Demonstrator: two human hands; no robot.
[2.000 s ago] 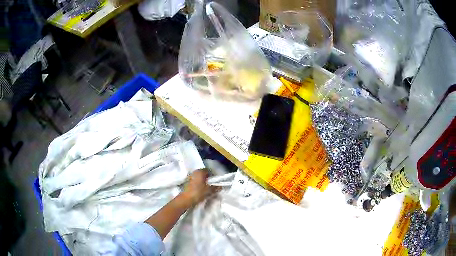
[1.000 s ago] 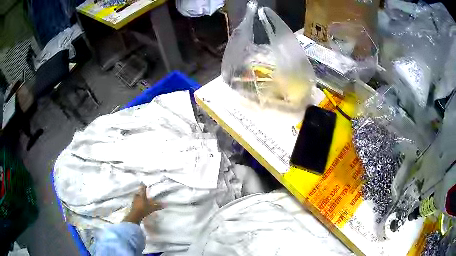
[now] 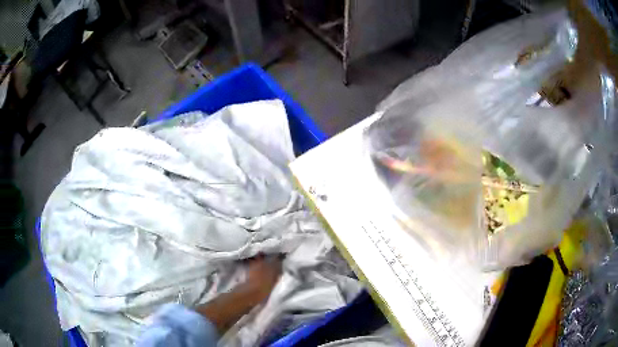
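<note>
White to pale grey garments [image 3: 169,196] lie heaped in a large blue plastic crate [image 3: 223,88] left of the table. My left hand [image 3: 256,283], blurred, comes from a light blue sleeve at the bottom and reaches into the folds at the near right part of the heap. Its fingers are hidden by cloth and blur, so I cannot tell whether they grip a garment. My right hand is not recognisable in the picture.
The white table's [image 3: 339,169] corner juts beside the crate. A clear plastic bag [image 3: 447,196] with yellowish contents stands on it. A black smartphone [image 3: 518,301] and small metal parts [image 3: 583,312] are at lower right. A metal-legged frame stands on the floor behind.
The view has swung left and closer to the crate; the machine has left the picture. My left hand moved from the cloth at the table edge onto the heap, then into its near right folds.
</note>
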